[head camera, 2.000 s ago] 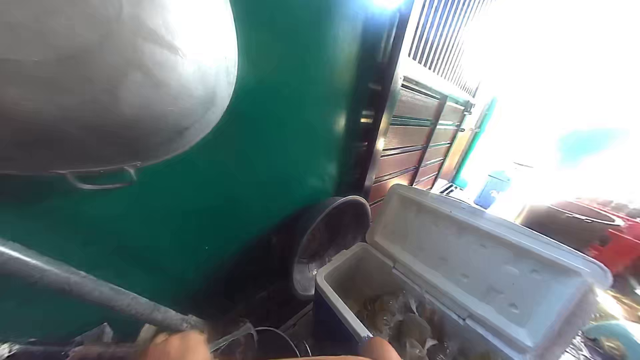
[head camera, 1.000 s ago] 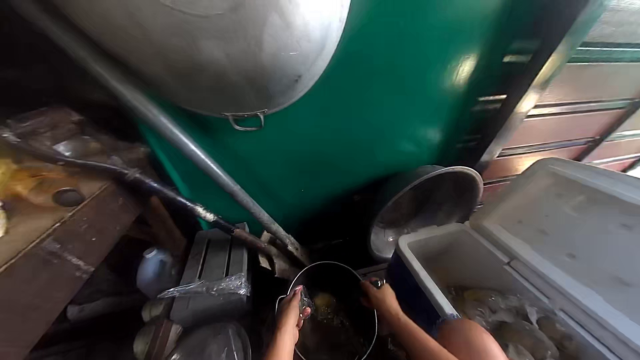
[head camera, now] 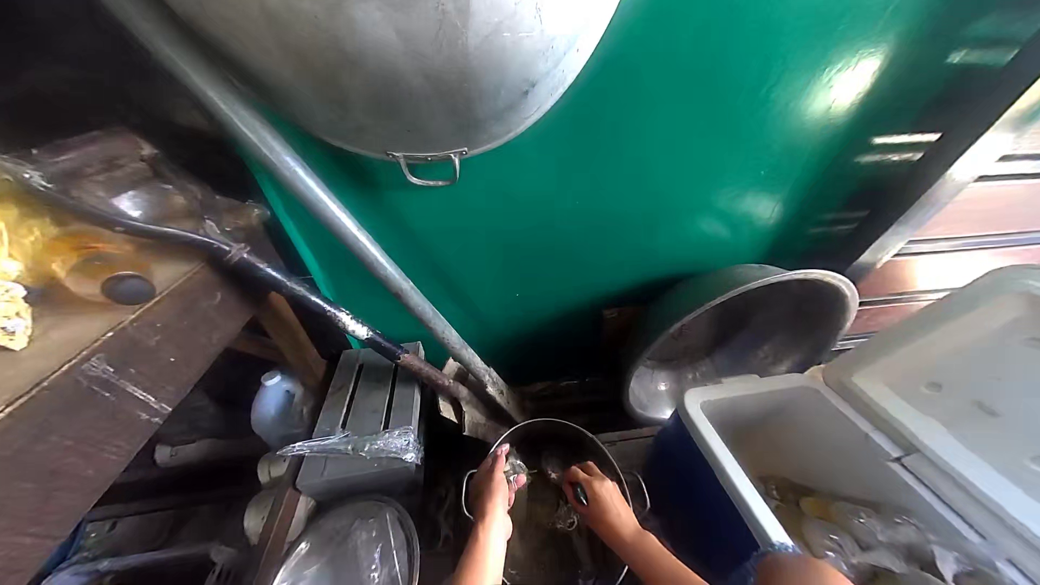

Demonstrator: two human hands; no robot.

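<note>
A deep metal pot (head camera: 552, 424) with side handles stands low at the bottom middle, dark inside. Over its left part, my left hand (head camera: 494, 487) holds a small, pale, shiny item that I cannot make out. My right hand (head camera: 600, 497) is closed around a small dark object, perhaps a handle, over the right part of the pot. The two hands are apart. Some small pale bits show below them in the pot, too dim to name.
Right of the pot, an open blue and white cooler (head camera: 735, 479) holds bagged items. A metal basin (head camera: 739, 325) leans behind it. Two metal poles (head camera: 325, 203) slant down toward the pot. A wooden table (head camera: 106, 390), a grey slatted box (head camera: 366, 406) and a plastic jug (head camera: 279, 406) are at left.
The view has swung strongly right-to-left and down, bringing the pot into sight. Since one second ago, my right hand has moved from the pot's right rim to over its inside.
</note>
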